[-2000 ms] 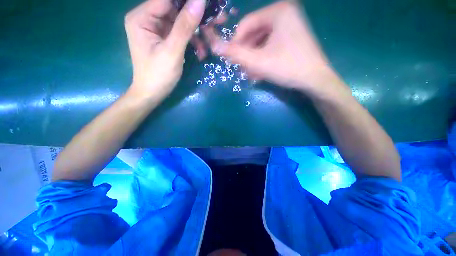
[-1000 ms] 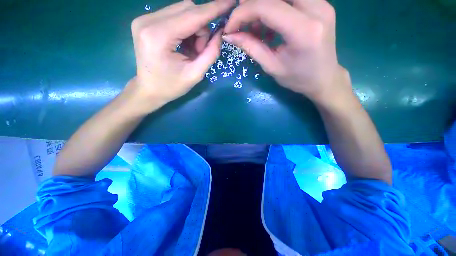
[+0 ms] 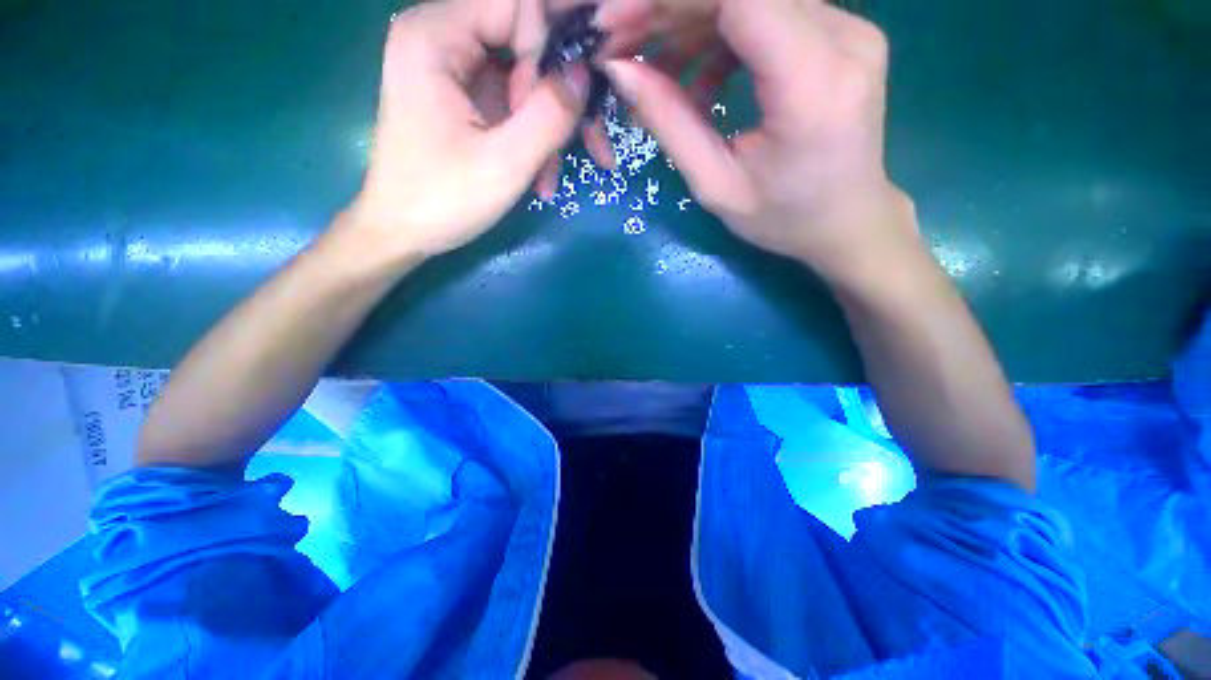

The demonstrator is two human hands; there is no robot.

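A small dark round part (image 3: 574, 45) with a shiny spot on it is held near the top edge of the picture. My left hand (image 3: 465, 133) is closed on it with thumb and fingers. My right hand (image 3: 784, 126) is at its right side, thumb and fingers bent around the part's edge; blur hides whether its fingertips hold a clip. Small silvery metal clips (image 3: 604, 179) lie scattered on the green table below and between my hands.
The glossy green table (image 3: 558, 312) has its near edge curving across the middle of the picture. A white carton (image 3: 40, 452) with printed text is at the lower left. Blue smock sleeves (image 3: 199, 531) and dark clothing are below the edge.
My right hand has moved from reaching low by the clips up to the part. The dark part now shows more clearly between my hands than one second ago.
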